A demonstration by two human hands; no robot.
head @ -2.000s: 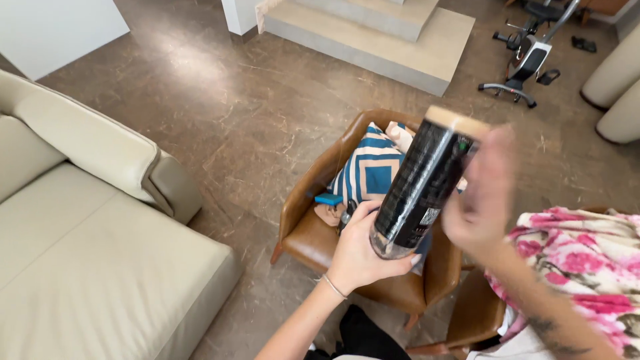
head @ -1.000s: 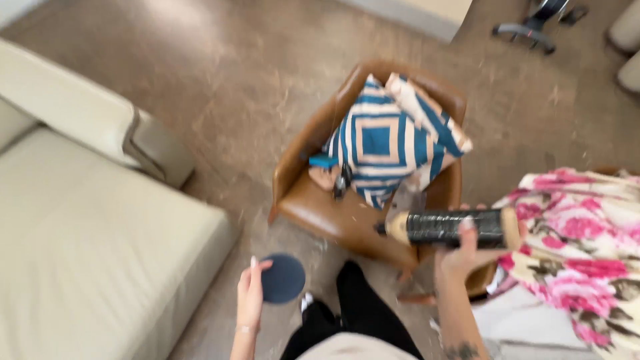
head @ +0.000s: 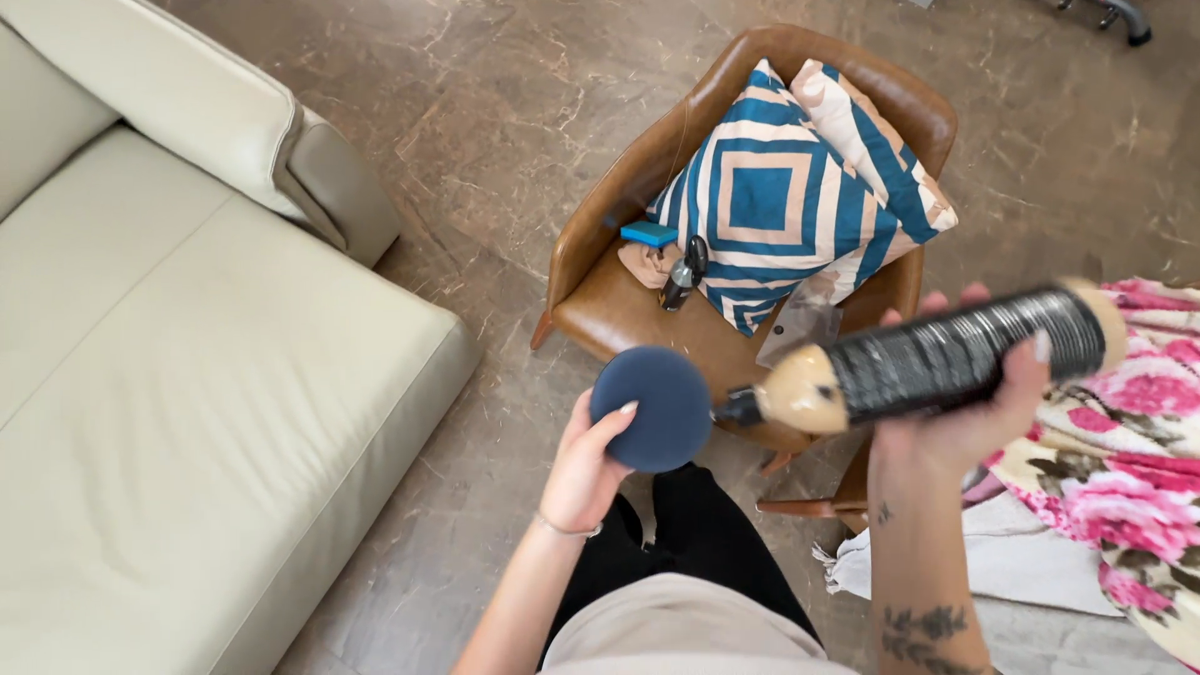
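Note:
My left hand [head: 592, 459] holds a round dark blue pad [head: 652, 409] by its edge, thumb across its face. In my right hand [head: 975, 403] lies a bottle [head: 966, 352] with a black wrap and beige liquid inside, tipped sideways. Its black nozzle [head: 737, 407] points left and sits close to the pad's right edge; whether they touch I cannot tell. Beyond both hands, a brown leather armchair [head: 637, 309] holds patterned cushions [head: 764, 202], a blue sponge [head: 649, 233], a beige cloth [head: 647, 264] and a small spray bottle [head: 682, 274].
A cream leather sofa [head: 206, 394] fills the left side. At the right, a floral blanket [head: 1116, 469] and a pale fringed throw [head: 1012, 553] lie near another brown chair [head: 844, 492]. The floor [head: 469, 122] is brown marble-like stone. A clear plastic bag [head: 799, 328] rests on the armchair.
At first both hands were at the upright bottle; a second ago my left hand held the pad apart from it. Now the pad and the nozzle are close together.

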